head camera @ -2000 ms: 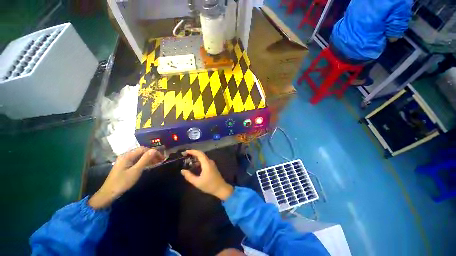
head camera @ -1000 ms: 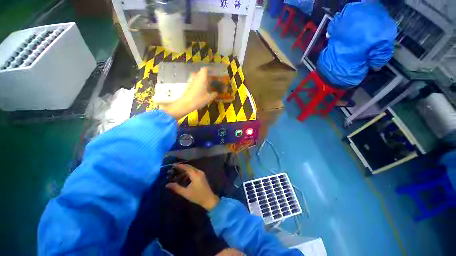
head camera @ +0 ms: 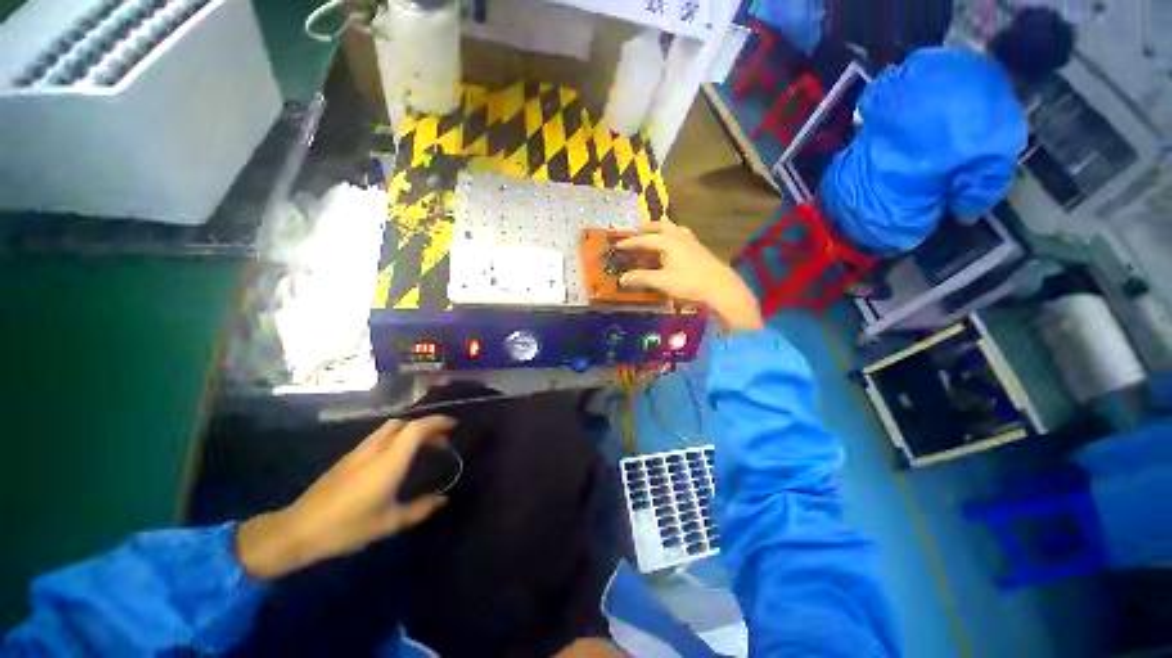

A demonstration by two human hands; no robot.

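My left hand (head camera: 354, 495) is over my dark lap and holds a dark round part with a thin shiny rim (head camera: 450, 471) between thumb and fingers. My right hand (head camera: 681, 270) reaches onto the press bed, its fingertips at the dark recess of the orange-brown fixture (head camera: 599, 273). Whether the right fingers grip a small part there cannot be seen clearly. The fixture sits at the right front of the grey perforated plate (head camera: 546, 206). A white block (head camera: 508, 275) lies on the plate's left front.
The pale press cylinder (head camera: 420, 58) stands back left over the hazard-patterned bed (head camera: 411, 219). The control panel (head camera: 553, 345) is in front. Crumpled plastic (head camera: 328, 289) lies left. The parts tray (head camera: 653, 540) is low right, partly behind my right sleeve. A person (head camera: 919, 154) sits beyond.
My left hand has come back from the press to my lap and now holds the ring. My right hand has moved from the lap to the fixture. The grey plate and fixture sit nearer the panel.
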